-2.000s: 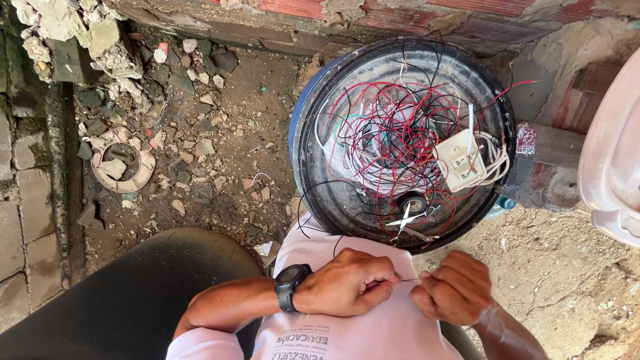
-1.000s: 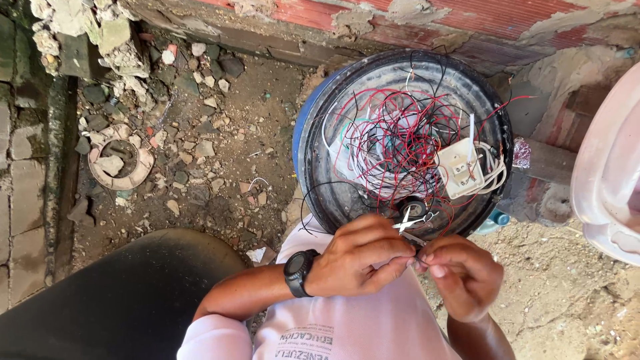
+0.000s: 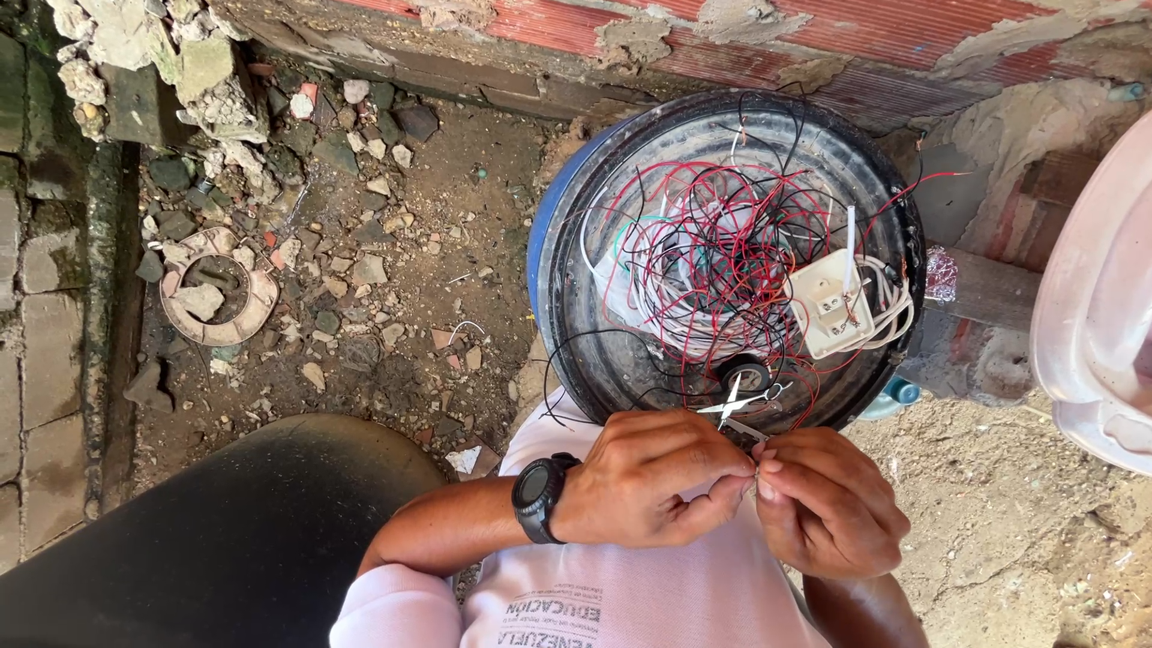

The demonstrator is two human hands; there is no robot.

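Note:
My left hand (image 3: 657, 477), with a black watch (image 3: 537, 495) on its wrist, and my right hand (image 3: 832, 504) meet fingertip to fingertip below the rim of a drum lid (image 3: 576, 360). Both pinch a thin wire (image 3: 757, 468), mostly hidden by the fingers. Just beyond them, small metal scissors (image 3: 733, 407) lie with blades apart beside a roll of black tape (image 3: 743, 367). A tangle of red, black and white wires (image 3: 720, 270) fills the middle of the lid. Right of the tangle, an opened cream electrical box (image 3: 828, 304) has a white cable and a white stick.
A brick wall (image 3: 846, 36) runs behind the blue drum (image 3: 558, 207). Rubble and a broken ring (image 3: 221, 337) lie on the ground at left. A black rounded surface (image 3: 243, 540) fills the lower left. A pale plastic chair or tub (image 3: 1089, 297) stands at right.
My hands have moved up toward the lid's near edge and come together; two seconds ago they were apart with a thin wire between them.

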